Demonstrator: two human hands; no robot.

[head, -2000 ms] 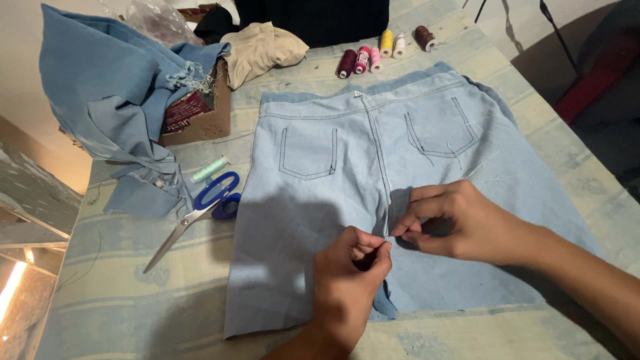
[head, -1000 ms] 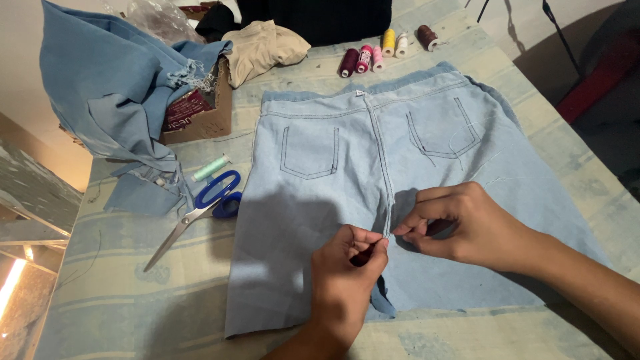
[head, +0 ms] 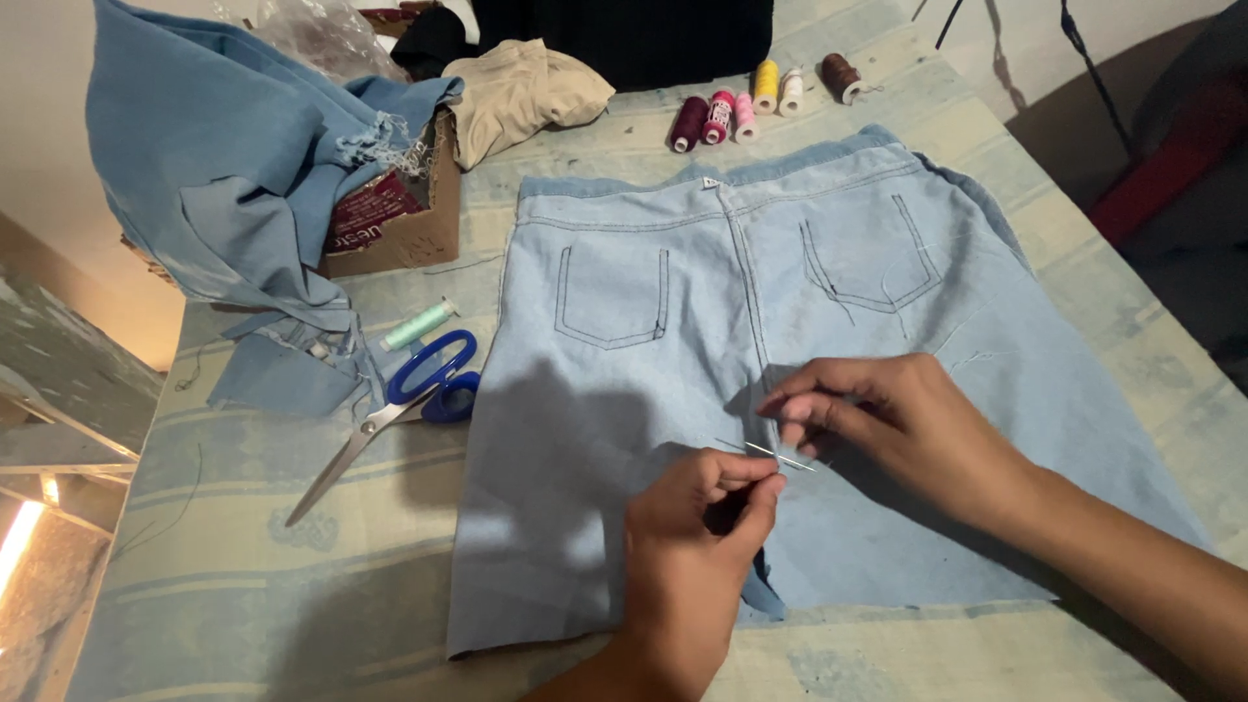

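A light-blue denim garment (head: 604,419) lies inside out on the table, with pocket stitching and a centre seam. My left hand (head: 704,546) pinches the lower part of that seam between thumb and fingertips. A thin sewing needle (head: 780,455) lies across the seam just above those fingertips, its tip pointing to the right. Close above and right of the needle is my right hand (head: 868,414), thumb and fingers bent near each other over the seam; whether they hold thread is not clear.
Blue-handled scissors (head: 385,414) lie left of the garment beside a mint thread spool (head: 419,325). Denim cloth (head: 224,127) drapes over a cardboard box (head: 414,229). Beige fabric (head: 517,97) and several thread spools (head: 719,117) are along the back of the patterned tablecloth (head: 214,526).
My right hand has lifted slightly from the seam and the left fingertips. The needle now shows across the seam; it was not visible in the earlier frames.
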